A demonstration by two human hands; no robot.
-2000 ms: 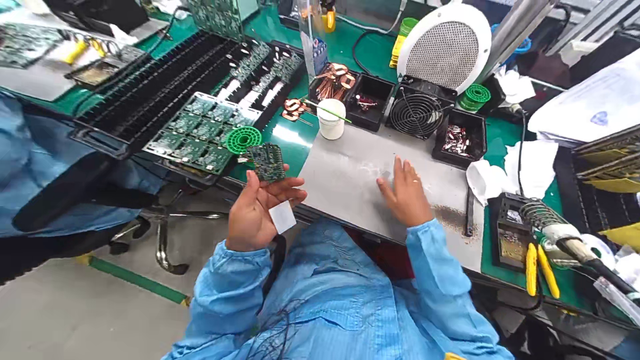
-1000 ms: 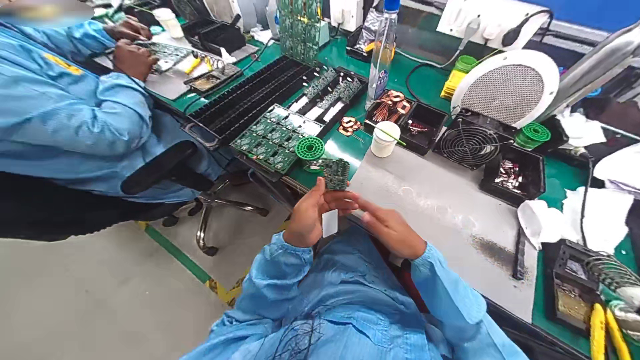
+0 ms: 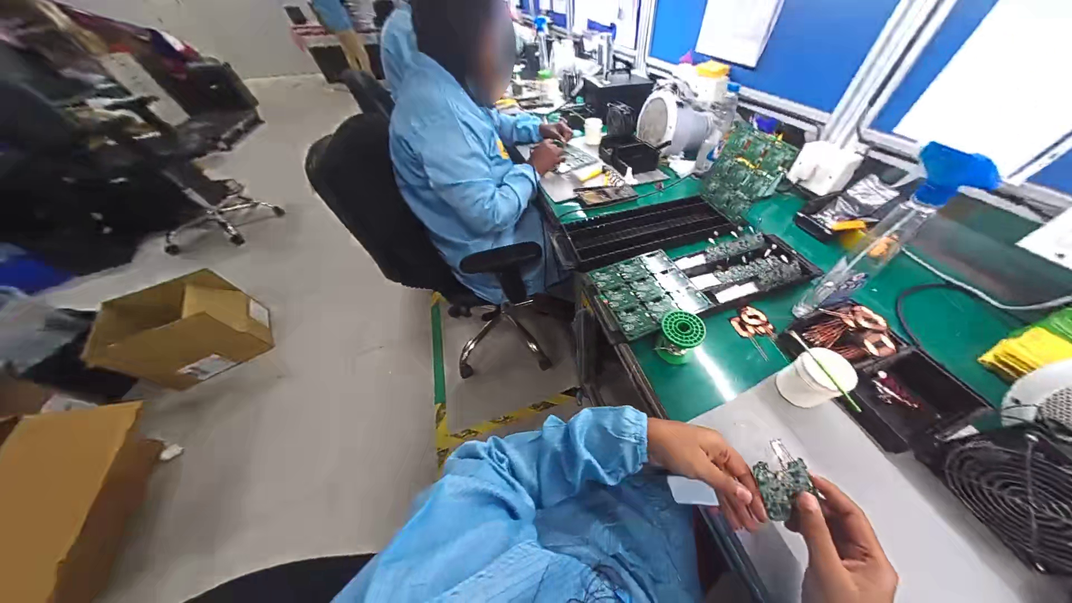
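Note:
A small green circuit board (image 3: 780,490) with clear parts on its top is pinched between the thumb and fingers of my right hand (image 3: 846,540). Beside the board's left edge is my left hand (image 3: 712,469), fingers partly curled; whether it grips the board cannot be told. A flat white piece (image 3: 693,491) shows just below my left hand, its hold unclear. Both hands are over the near edge of the grey work mat (image 3: 888,494). Beyond them stands a white cup (image 3: 816,377) with a green stick across it.
A green solder spool (image 3: 682,331), a panel of circuit boards (image 3: 641,293), copper coils (image 3: 846,331) in a black tray and a black fan (image 3: 1005,494) lie around the mat. A co-worker (image 3: 465,159) sits further along the bench. Cardboard boxes (image 3: 180,331) stand on the floor.
My right hand has come to the circuit board and now grips it; two seconds ago it was apart over the mat while my left hand held the board. The view has swung far left.

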